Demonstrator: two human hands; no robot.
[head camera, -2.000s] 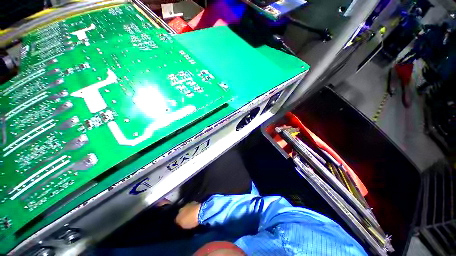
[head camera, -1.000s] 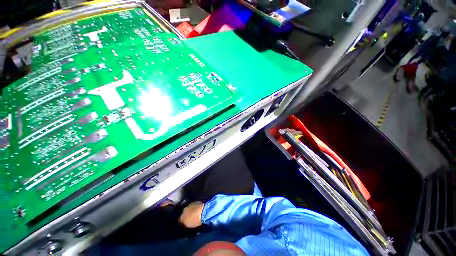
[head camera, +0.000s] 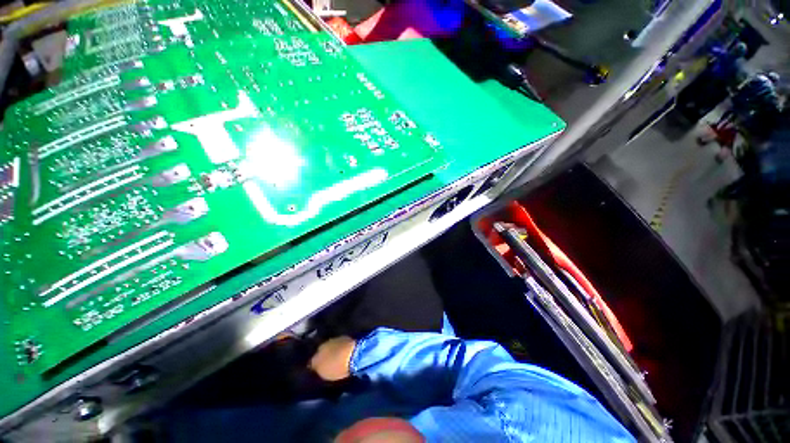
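Note:
A large green circuit board (head camera: 260, 112) with white traces and strong glare lies on the green top plate (head camera: 485, 112) of a pale metal unit. The unit's front panel (head camera: 407, 227) has dark blue lettering. My right hand (head camera: 333, 357), in a blue sleeve, is below the panel's front edge. Its fingers point left into dark shadow and are mostly hidden. A small dark shape with a pale part lies by the fingers; I cannot tell whether it is held. My left hand cannot be made out.
A red-edged bin (head camera: 567, 268) holding long thin strips is sunk in a black surface (head camera: 667, 277) at right. Two round metal parts sit at the panel's lower left. A rounded reddish shape (head camera: 378, 431) is cut off by the bottom edge. People are blurred at the upper right.
The view has shifted, so the board, unit and bin appear further right, with the board's far edge cut off. My right hand stays in nearly the same place below the panel.

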